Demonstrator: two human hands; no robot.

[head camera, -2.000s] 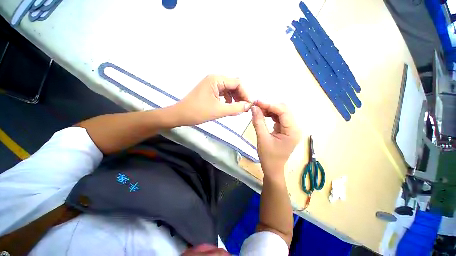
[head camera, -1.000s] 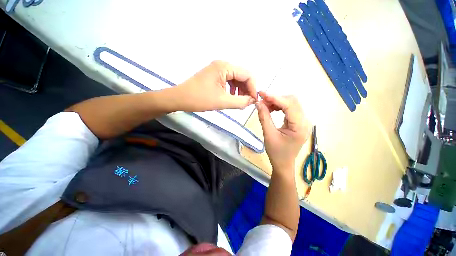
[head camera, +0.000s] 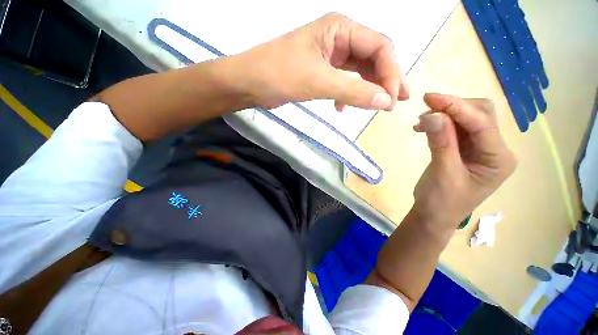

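Note:
A long round-ended strap piece (head camera: 367, 171), white centre with a grey-blue rim, lies along the table's near edge, its middle hidden under my left forearm. My left hand (head camera: 328, 65) is above it, thumb and finger pinched together. My right hand (head camera: 462, 141) is to its right, raised over the tan board, thumb and finger also drawn together. The hands are apart. Both are bare. Whether either pinches something tiny, I cannot tell. Neither hand grips the strap.
Navy dotted strips (head camera: 508, 52) lie fanned at the upper right. A crumpled white scrap (head camera: 485, 230) is right of my right wrist. A bit of green scissor handle (head camera: 465, 221) shows beside that wrist. A grey oval object (head camera: 539, 273) lies near the right edge. Blue material is below the table.
My hands were fingertip to fingertip and are now separated, the right one moved right. The view has shifted, so they look larger. My right arm now mostly covers the scissors.

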